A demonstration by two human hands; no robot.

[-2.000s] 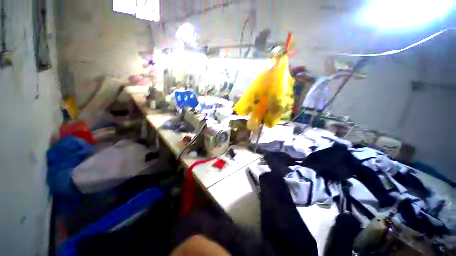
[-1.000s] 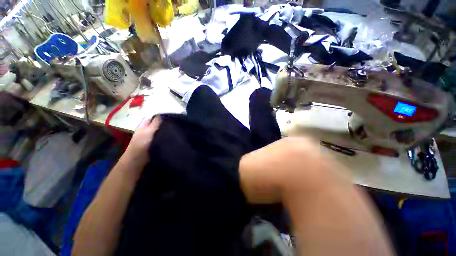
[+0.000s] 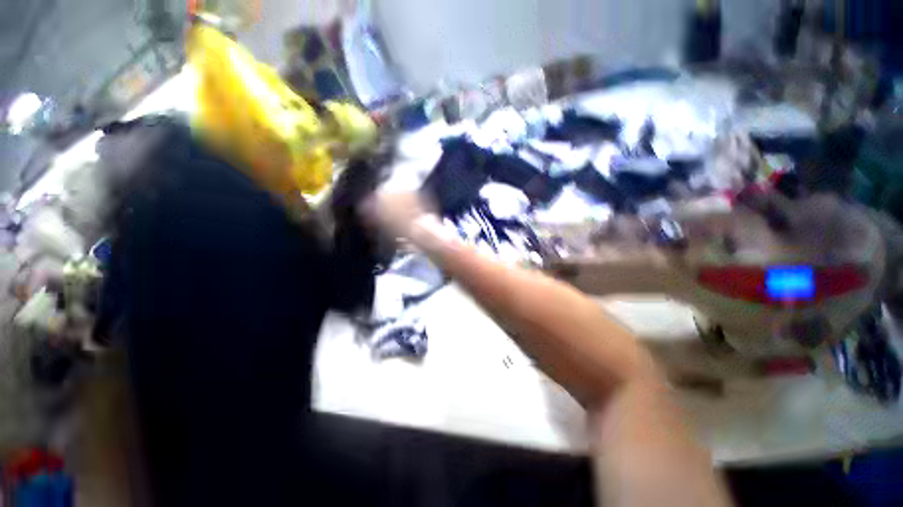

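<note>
The black garment piece [image 3: 223, 297] is spread upright in front of me on the left, hanging down past the table's front edge. My right hand [image 3: 401, 213] is blurred, at the garment's upper right edge, and grips its dark cloth. My left hand does not show; the cloth may cover it. The lockstitch machine [image 3: 728, 262] stands at the right with its red panel and lit blue display. My right forearm covers part of its left end.
The heap of black and white cut pieces [image 3: 574, 183] lies behind the machine. A yellow plastic bag [image 3: 252, 109] hangs at upper left. A small grey and white piece [image 3: 401, 339] lies on the white table [image 3: 446, 381]. Dark looped handles [image 3: 871, 356] show at far right.
The black garment has been raised and moved left, and my right hand has moved up and left with its edge. My left hand has gone from sight. The view has turned and blurred.
</note>
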